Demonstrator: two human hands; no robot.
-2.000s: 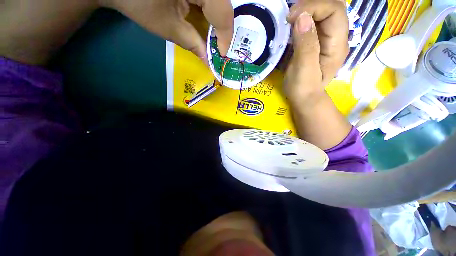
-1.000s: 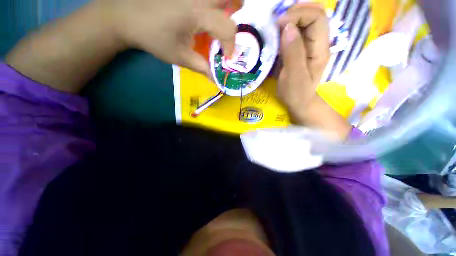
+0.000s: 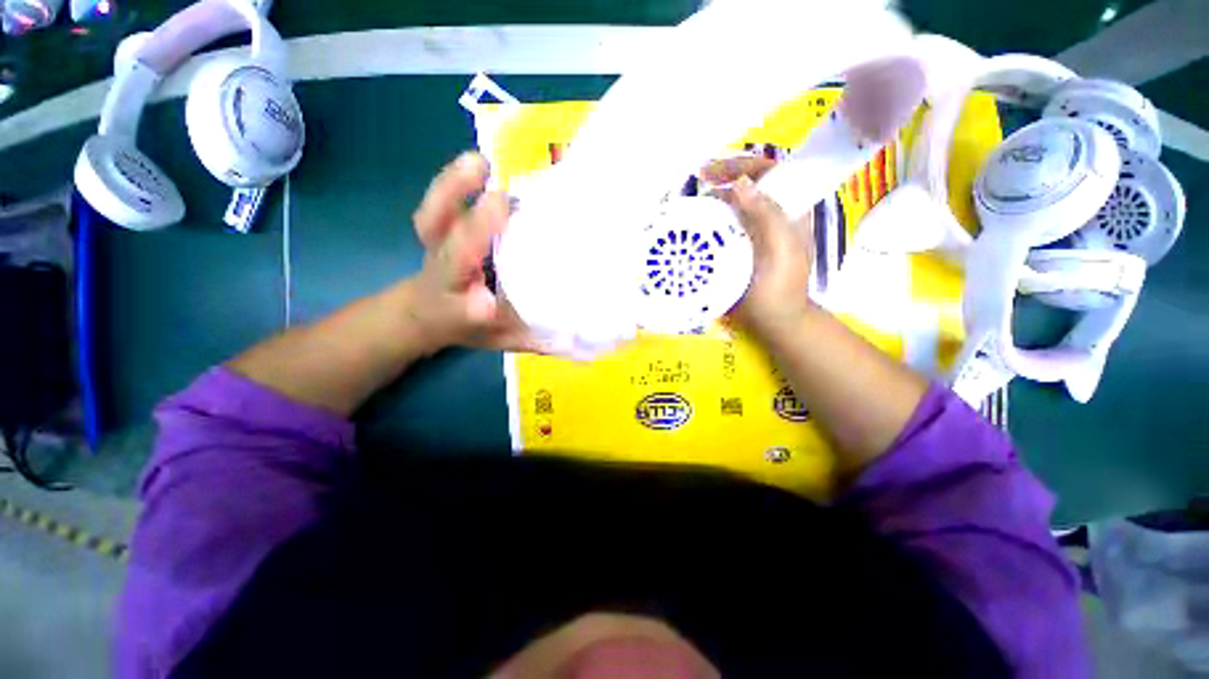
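White over-ear headphones (image 3: 683, 100) are held over the yellow printed sheet (image 3: 716, 431), the headband arching away from me. My left hand (image 3: 464, 259) is at the outer edge of the left earcup (image 3: 564, 265), fingers bent around its side. That cup is washed out by glare, so its face is unreadable. My right hand (image 3: 776, 252) grips the right side of the other earcup (image 3: 683, 263), which shows round slots. No circuit board, wires or battery show.
Waiting headphones (image 3: 245, 120) lie at the far left, with a small white tag (image 3: 244, 208). A pile of white headphones (image 3: 1047, 186) lies on the right, partly over the sheet. A white line (image 3: 398, 51) curves across the dark green surface (image 3: 371, 146). A blue edge (image 3: 88, 325) stands at left.
The open cup with green board and the dangling battery have gone from sight. The headband and slotted cup have swung from near my body up between my hands. The view is wider.
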